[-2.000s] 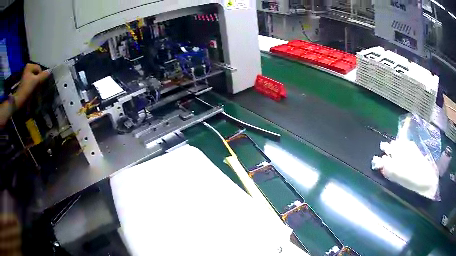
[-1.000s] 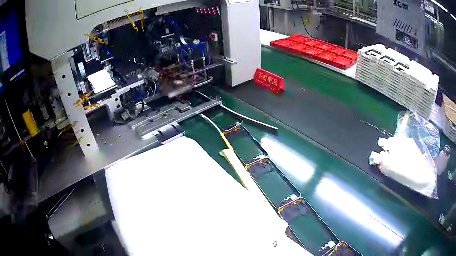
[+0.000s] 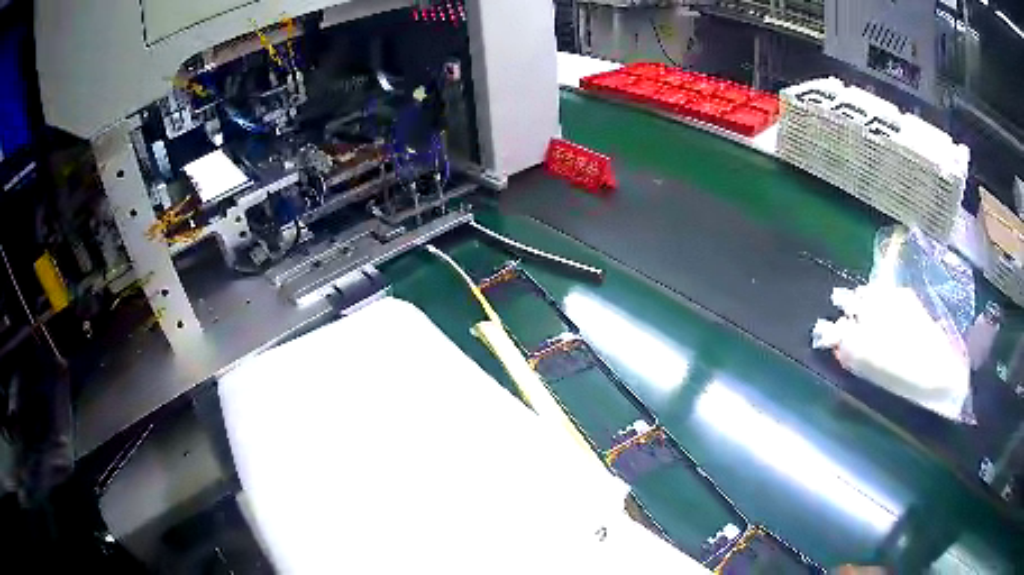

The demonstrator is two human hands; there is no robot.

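Observation:
A row of phone middle frames point(image 3: 601, 382) lies end to end on the green conveyor belt point(image 3: 719, 371), running from the machine down to the bottom edge. They have thin dark outlines, open centres and orange-yellow edging. A yellow guide strip point(image 3: 508, 357) lies along their left side. A white cover sheet point(image 3: 416, 449) fills the near area. A small skin-coloured patch, seemingly part of my right hand point(image 3: 865, 569), shows at the bottom edge near the last frame; its fingers are cut off from view. My left hand is not in view.
An open machine point(image 3: 517, 90) with wires and blue parts stands at the left. A red sign point(image 3: 581, 165) and a plastic bag with white contents point(image 3: 898, 337) are on the dark strip. Red trays point(image 3: 679, 98) and stacked white trays point(image 3: 870, 152) stand on the far side.
The hand at the far left, seen two seconds ago, is gone. A skin-coloured patch has appeared at the bottom right. The view has shifted slightly, and parts inside the machine have moved.

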